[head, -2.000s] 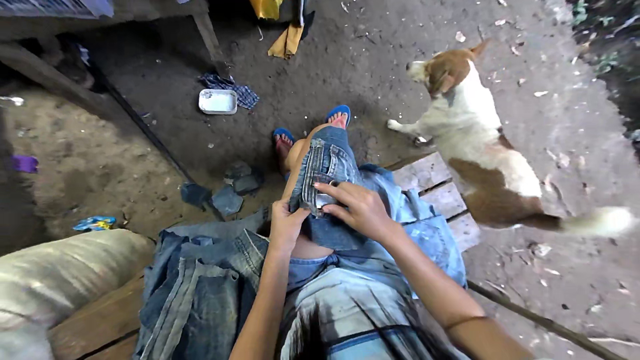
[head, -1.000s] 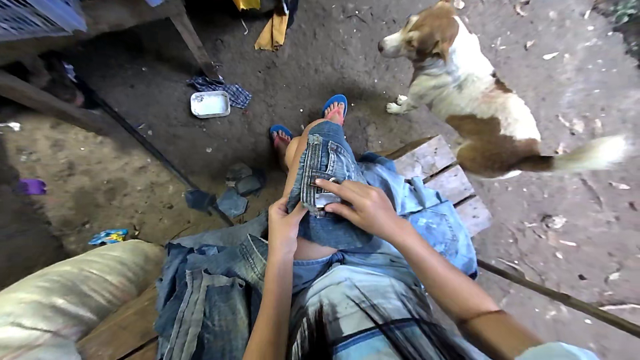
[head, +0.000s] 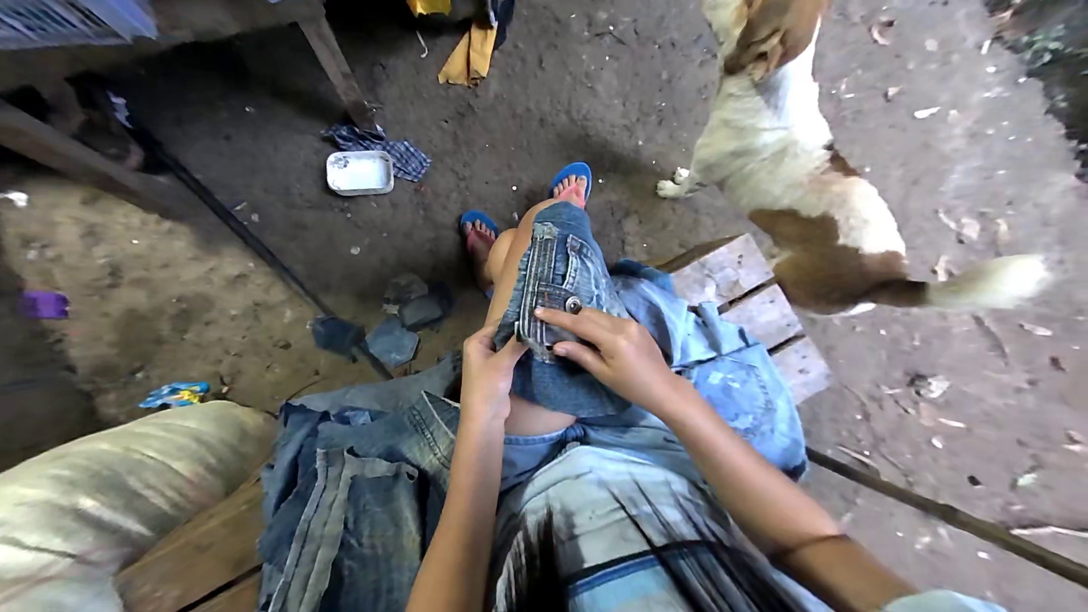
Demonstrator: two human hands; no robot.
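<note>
A cut piece of blue denim (head: 578, 255) with thick seams, a pocket and a metal button (head: 573, 304) lies over my thigh. My left hand (head: 490, 374) pinches its near left edge between thumb and fingers. My right hand (head: 616, 353) rests on the denim near the button, index finger and thumb spread against the seam. More denim pieces (head: 374, 501) are heaped at my left side, and lighter blue denim (head: 739, 391) lies at my right.
I sit on a plank bench (head: 765, 314). A brown and white dog (head: 816, 195) stands at the right. On the dirt ground are a white tray (head: 360, 173), a checked cloth (head: 408, 160) and dark stones (head: 393, 342). A pale sack (head: 127, 493) bulges at the left; a pole (head: 952, 514) runs at lower right.
The dog's head, turned left and fully in view one second ago, is now partly cut off by the top edge. Both hands stay at the same part of the denim.
</note>
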